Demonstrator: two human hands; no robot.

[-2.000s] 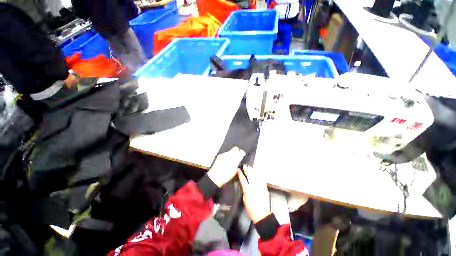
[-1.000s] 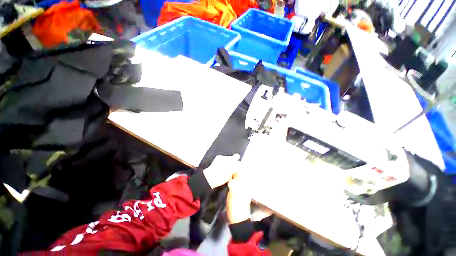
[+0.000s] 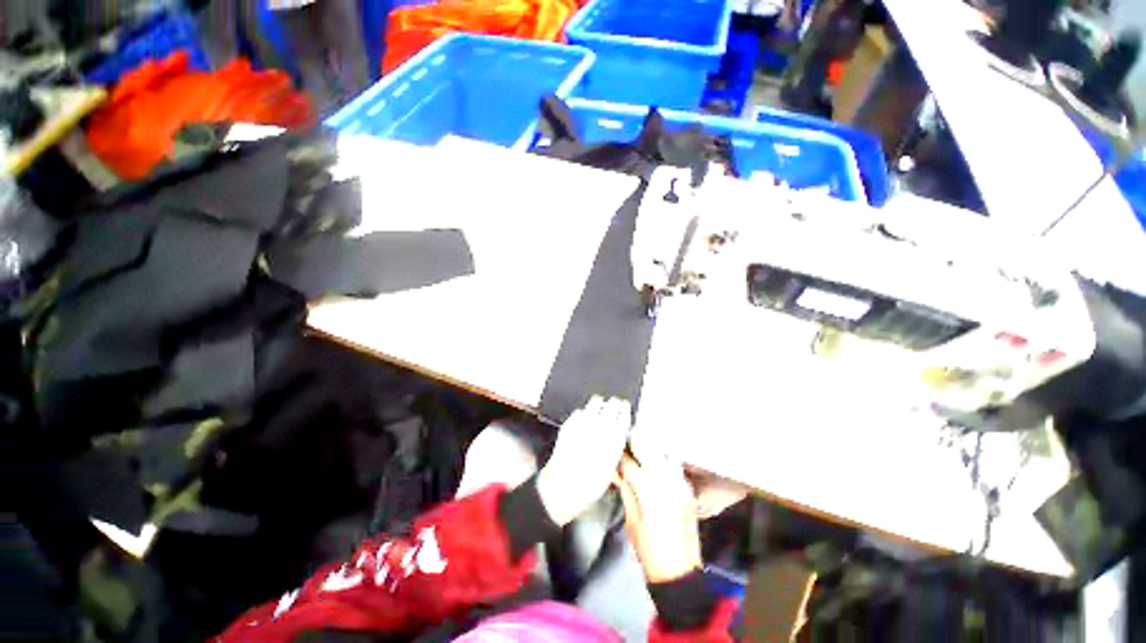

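A black fabric panel (image 3: 593, 339) lies on the white table and runs from the presser foot and needle (image 3: 654, 297) of the sewing machine (image 3: 880, 289) to the table's front edge. My left hand (image 3: 588, 455) is on the panel's near end at the edge, fingers closed on it. My right hand (image 3: 661, 505) is beside it, just at the edge, with its fingertips together at the cloth's near right corner. The fingertips are blurred, and the panel's end below the edge is hidden by my hands.
A spare black strip (image 3: 409, 260) lies on the left tabletop. A stack of black and camouflage pieces (image 3: 163, 289) is heaped at the left. Blue crates (image 3: 471, 94) stand behind the table, with orange fabric (image 3: 189, 107) at the back left.
The view has swung left and back. The panel still runs from the needle to my hands, and both hands remain at its near end by the table edge.
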